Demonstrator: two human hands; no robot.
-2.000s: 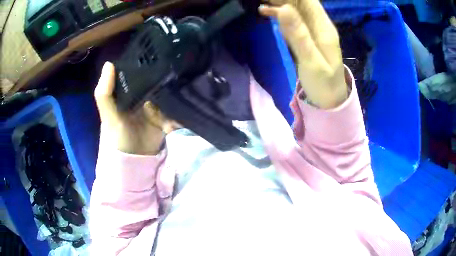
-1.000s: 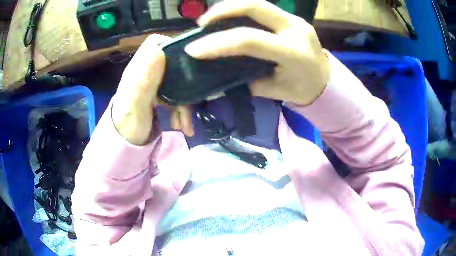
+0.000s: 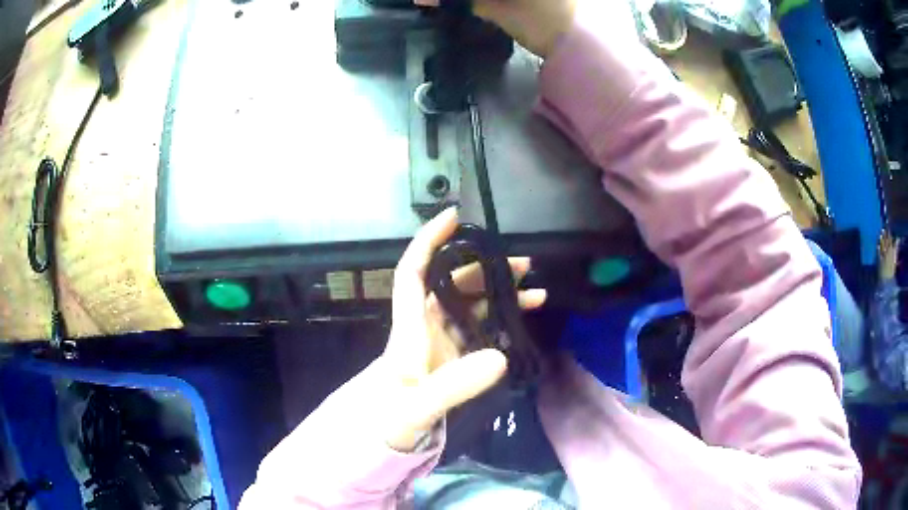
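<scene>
My left hand (image 3: 428, 344) holds the looped black power cord (image 3: 498, 289) in front of the press's front edge. One strand of the cord runs up over the press bed (image 3: 289, 149) to a dark part (image 3: 453, 60) at the top, which looks like the black housing. My right hand (image 3: 533, 20) is at that part, cut off by the top edge, so its grip cannot be told. The slotted clamp bar (image 3: 421, 174) lies just in front, with a bolt showing.
Green start buttons (image 3: 227, 295) are at both front ends. Blue bins with black parts stand at left (image 3: 204, 418) and right (image 3: 632, 344). A corded piece (image 3: 98, 30) lies left on the bench; a black adapter-like unit (image 3: 772, 85) lies right. A person's hand (image 3: 887, 256) shows far right.
The view has shifted up onto the press bed. The housing, held in both hands before, is no longer in my left hand, which now holds the cord. My right hand has moved forward over the press.
</scene>
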